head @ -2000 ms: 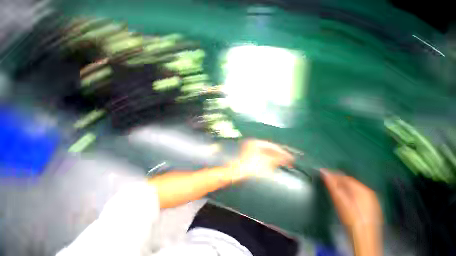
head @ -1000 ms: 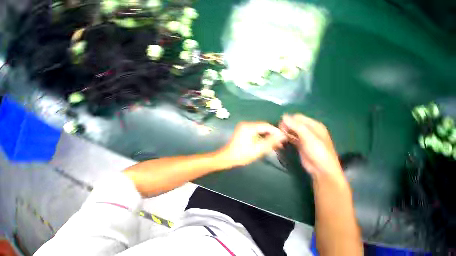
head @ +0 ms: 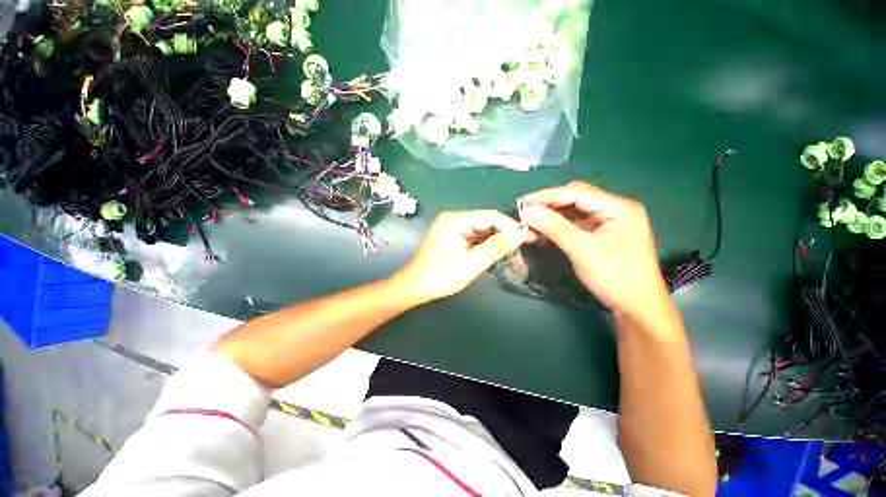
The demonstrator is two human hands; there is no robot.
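Note:
My left hand (head: 461,250) and my right hand (head: 593,238) meet at the fingertips over the green mat, both bare. They pinch thin lead wires (head: 522,207) between them. Short reddish leads hang just below the fingertips. A black cable assembly (head: 686,272) runs from there under my right hand and shows again as a folded bundle to its right. Its bare cable tail (head: 719,180) extends upward with small red tips. Whether a plastic piece is between my fingers cannot be told.
A clear plastic bag (head: 486,87) with pale green parts lies top centre. The left cable pile (head: 146,126) is a large black tangle. The right cable pile (head: 840,311) has pale heads at its top. Blue bins (head: 53,291) stand below the table edge on both sides.
The view has steadied and shifted, so the bag sits higher in the picture. My hands, apart two seconds ago, are now together at the fingertips, with thin wires visible between them.

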